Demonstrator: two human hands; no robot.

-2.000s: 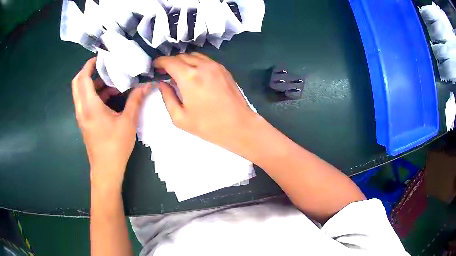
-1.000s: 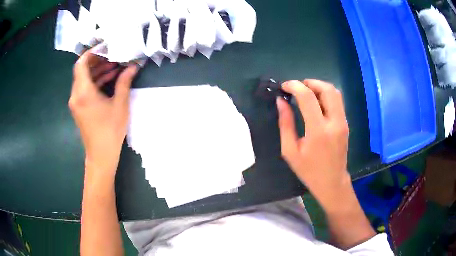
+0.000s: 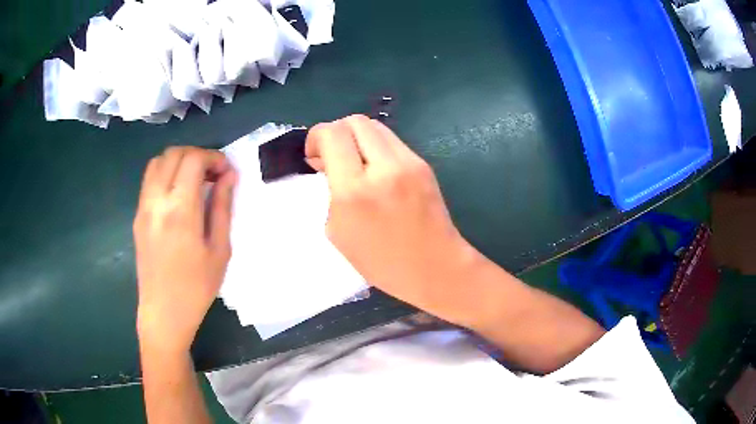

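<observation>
My right hand (image 3: pixel 377 186) holds a black power adapter (image 3: pixel 283 155) over the upper part of a fanned stack of white sheets (image 3: pixel 286 240). My left hand (image 3: pixel 182 207) is at the stack's left edge, fingers curled with the fingertips near the top sheet's corner; whether they pinch it is unclear. A row of wrapped adapters (image 3: pixel 191 58) stands beyond the stack. Metal pins of another bare adapter (image 3: pixel 385 108) show just beyond my right hand, which hides part of it.
A long blue plastic bin (image 3: pixel 642 108) lies at the right. White packets (image 3: pixel 714 33) and a loose white scrap (image 3: pixel 730 118) are beyond it. A blue stool frame (image 3: pixel 613 265) and a brown box (image 3: pixel 736 228) are below the curved table edge.
My right hand has moved left from the bare adapters, bringing one over the sheets. My left hand has left the wrapped row and come to the stack. The view has shifted.
</observation>
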